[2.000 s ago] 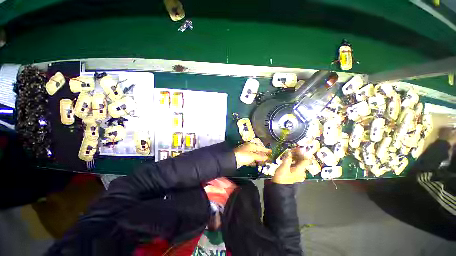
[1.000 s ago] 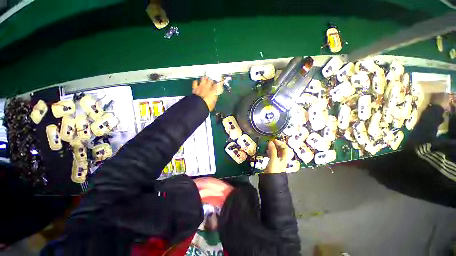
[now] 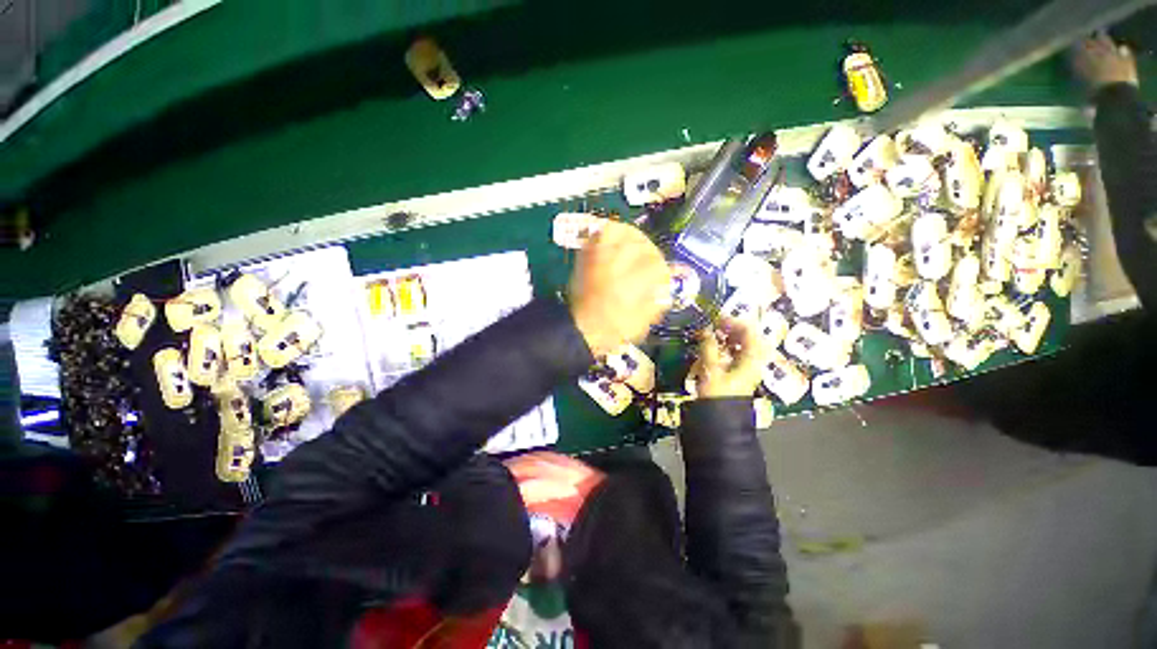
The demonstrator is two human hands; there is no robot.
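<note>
My left hand point(image 3: 622, 289) is over the left side of the black tape dispenser point(image 3: 723, 216), back of the hand up; its fingertips are hidden. My right hand point(image 3: 730, 355) is at the dispenser's front edge, fingers curled; whether it holds anything is too blurred to tell. A cream housing point(image 3: 580, 230) lies just behind my left hand. Another housing point(image 3: 653, 184) lies by the rail. Housings point(image 3: 605, 391) also lie in front of my left hand. The cell tray point(image 3: 510, 282) holds yellow battery cells point(image 3: 409, 294); my left sleeve covers part of it.
Many housings point(image 3: 930, 246) are heaped right of the dispenser. More housings point(image 3: 203, 355) lie at left on a white sheet and black mat, beside a dark component pile point(image 3: 95, 380). Two housings point(image 3: 433, 69) are on the green belt. Another person's hand point(image 3: 1106, 61) is at the upper right.
My left hand has moved from beside the rail, right and toward me, to the dispenser. My right hand has moved slightly right. The view has shifted, and another person's hand now shows at upper right.
</note>
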